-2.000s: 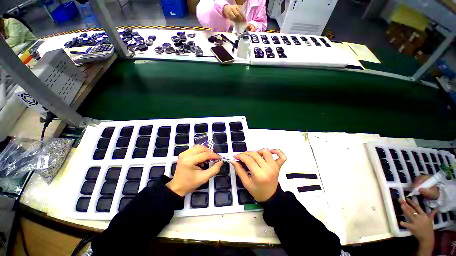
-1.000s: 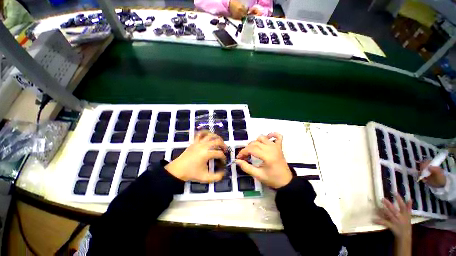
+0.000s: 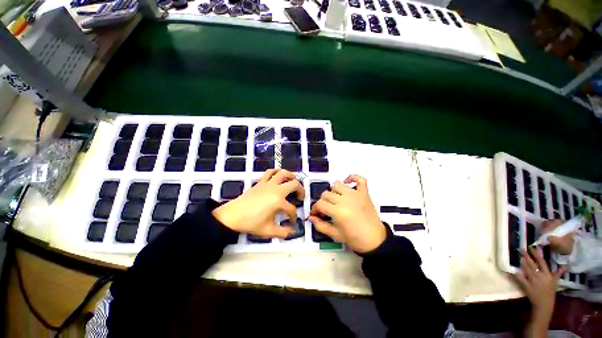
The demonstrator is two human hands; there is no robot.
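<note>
A white parts tray [image 3: 178,175] holds two long rows of slots with black rounded-square housings [image 3: 164,211]. My left hand [image 3: 264,206] is over the lower row, thumb and fingers curved apart around a housing near the tray's right part; whether it touches the housing cannot be told. My right hand [image 3: 346,214] is just to its right, its fingertips close together at the housings of the last column. Anything between them is too small to tell. A thin clear strip with pale dots [image 3: 277,148] lies over the upper row.
Two black strips [image 3: 401,210] lie right of the tray. A neighbouring worker's hands [image 3: 540,277] work with a white pen-like tool at a second tray [image 3: 505,218]. A green belt [image 3: 264,79] runs behind. A clear plastic bag [image 3: 49,171] lies at left.
The view has tilted down, so the bench shows higher in the picture. My left thumb and fingers have spread apart, and my hands have moved slightly apart from their earlier meeting at the fingertips.
</note>
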